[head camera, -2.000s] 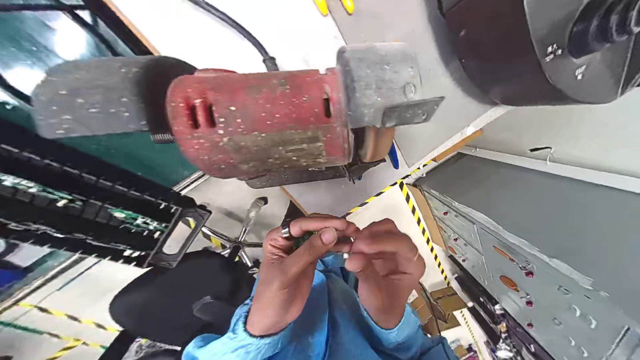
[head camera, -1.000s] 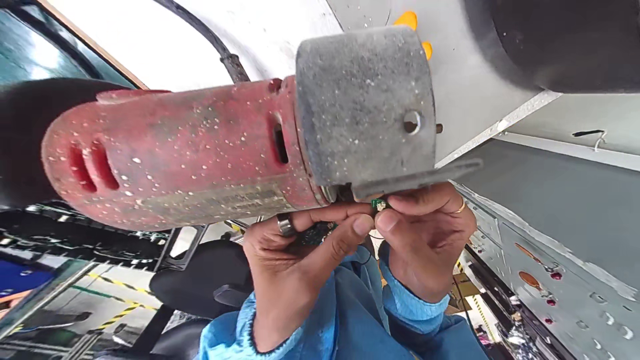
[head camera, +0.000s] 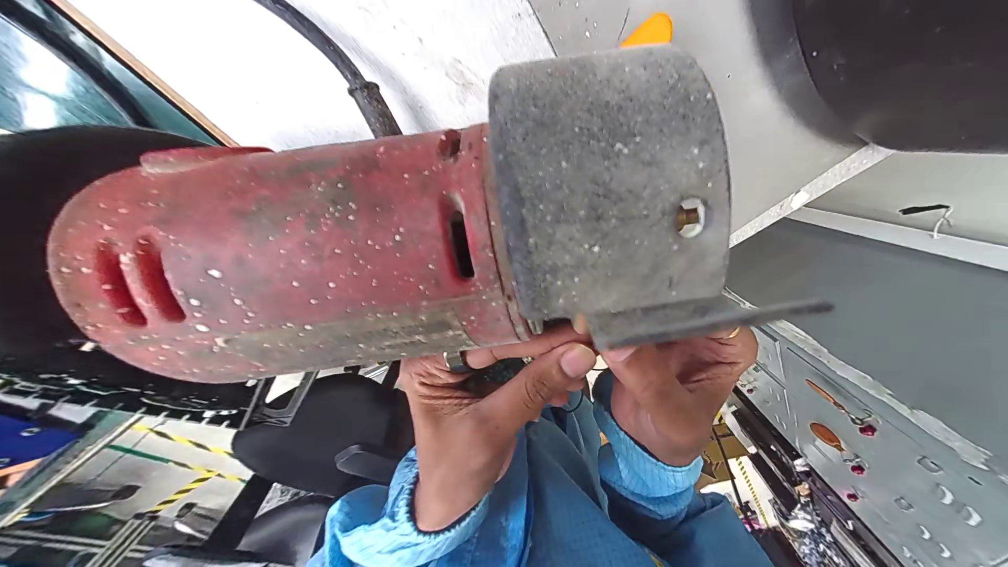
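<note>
A red bench grinder (head camera: 315, 252) with a grey metal wheel guard (head camera: 610, 181) fills the middle of the head view, specked with pale spots. Under the guard, my left hand (head camera: 480, 409) has its thumb and index finger pressed together close to the tool rest (head camera: 709, 319). My right hand (head camera: 677, 378) is right beside it, its fingertips partly hidden behind the rest. What lies between the fingers cannot be made out now. The grinding wheel itself is hidden by the guard.
A black cable (head camera: 346, 71) runs behind the grinder. A large black round housing (head camera: 906, 71) stands at the upper right, and an orange object (head camera: 652, 30) lies behind the guard. A black chair (head camera: 323, 433) is at the lower left, and a grey panel with tools (head camera: 882, 441) at the right.
The view has come much closer to the grinder. Both hands, in the open below it two seconds ago, are now up under the guard; the small green piece seen between the fingers one second ago is hidden.
</note>
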